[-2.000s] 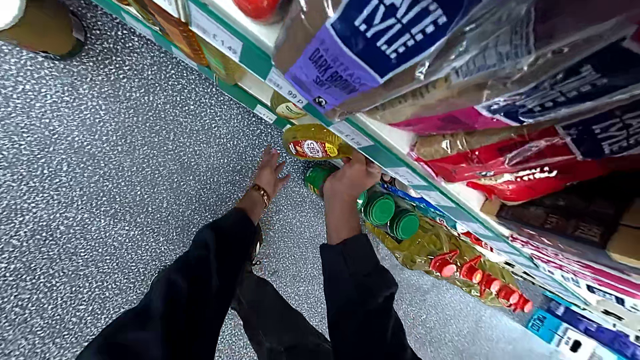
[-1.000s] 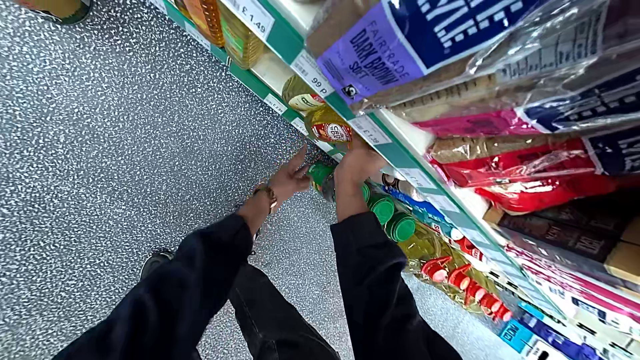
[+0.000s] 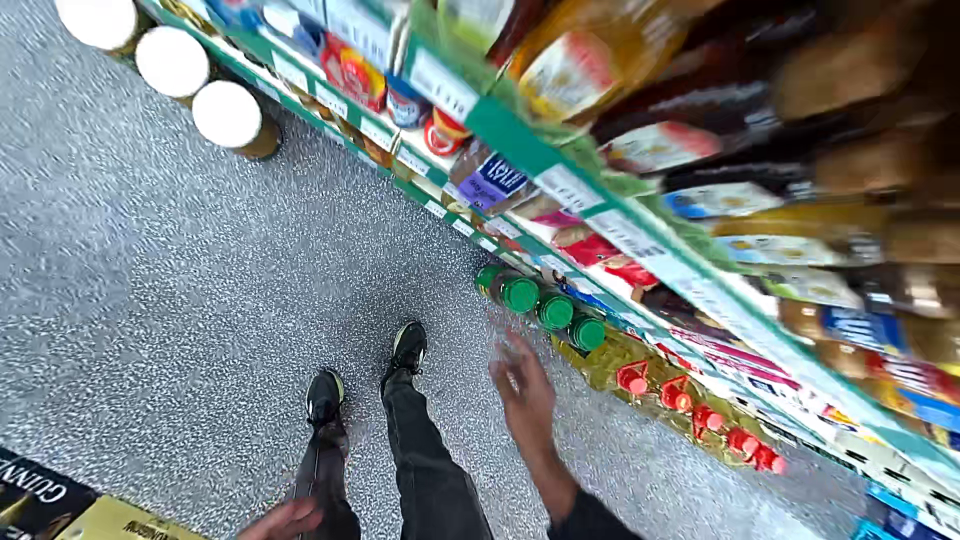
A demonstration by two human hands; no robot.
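Note:
My right hand (image 3: 525, 394) hangs over the speckled floor with nothing in it, its fingers apart and a little blurred. Beside it, jars with green lids (image 3: 555, 311) stand in a row along the foot of the shelving. My left hand (image 3: 285, 519) shows only in part at the bottom edge; what shows of it holds nothing, and its fingers point right. Large bottles of yellow oil with red caps (image 3: 675, 397) continue the row beyond the jars. A bag of dark brown sugar (image 3: 491, 180) lies on a shelf above.
Green-edged shelves (image 3: 525, 154) with price labels run diagonally, holding sauce bottles (image 3: 592, 67) and packets. Large jars with white lids (image 3: 226, 114) stand on the floor at upper left. Black and yellow boxes (image 3: 112, 517) are at lower left. My shoes (image 3: 409, 349) rest on the floor.
Both hands have come away from the low shelf where they were at a yellow-brown bottle. The view has pulled back and now takes in more floor and shelving.

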